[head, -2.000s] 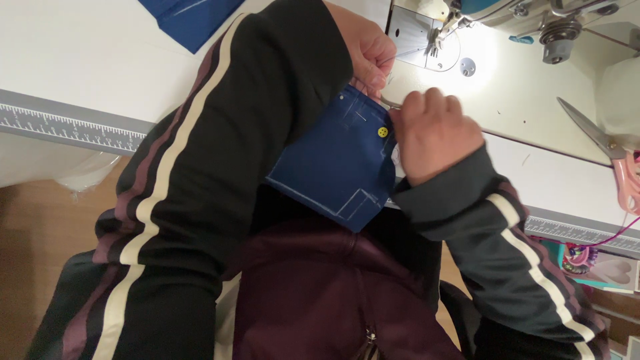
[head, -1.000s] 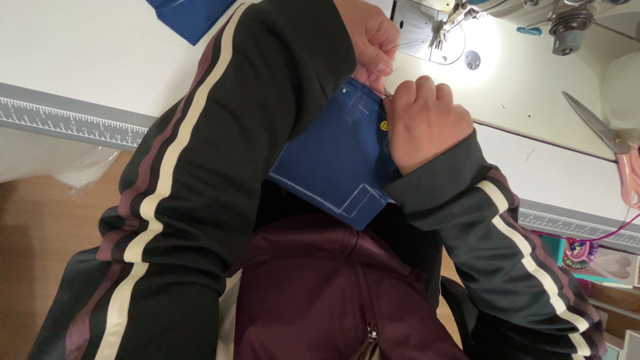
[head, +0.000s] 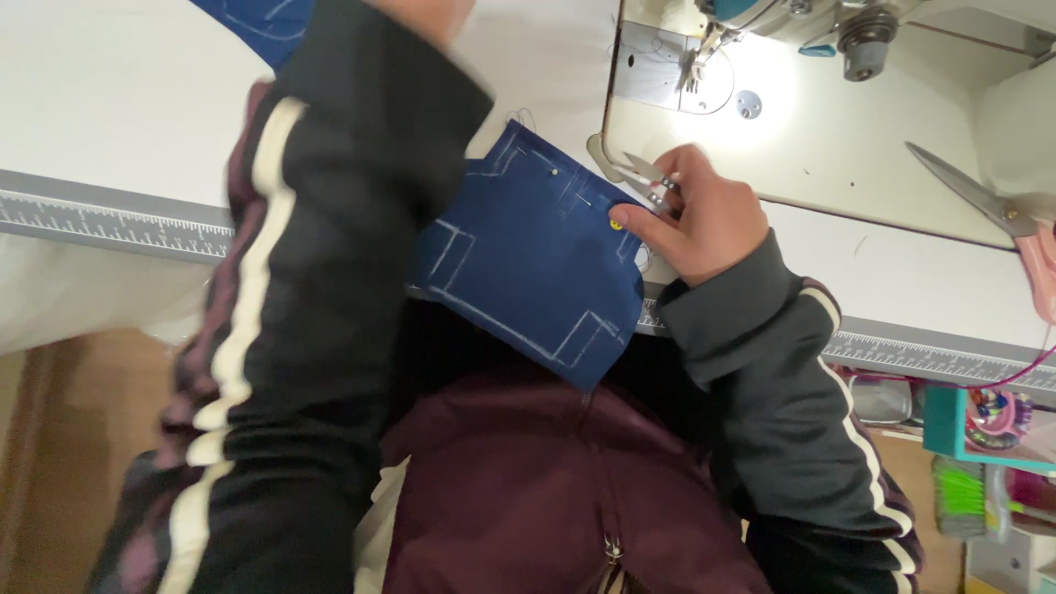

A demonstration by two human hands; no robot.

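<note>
A piece of blue fabric (head: 528,256) with white chalk lines lies over the table's front edge, its lower corner above my lap. Pins are stuck near its upper edge, one with a pale head. My right hand (head: 709,219) holds small metal thread snips (head: 648,177), blades pointing left over the fabric's upper right edge. By the thumb tip is a small yellow round piece (head: 615,223) with dark marks. My left hand (head: 433,15) is blurred and cut off by the top edge, away from the fabric; its fingers are out of view.
A sewing machine's presser foot (head: 695,70) and lit bed stand behind my right hand. Large scissors (head: 1006,213) with pink handles lie at the right. Another blue fabric piece (head: 264,25) is at the upper left. A ruler strip (head: 107,221) runs along the table's front edge.
My left hand has let go of the fabric's upper edge and moved up and away. The snips now show in my right hand, and more of the fabric is uncovered.
</note>
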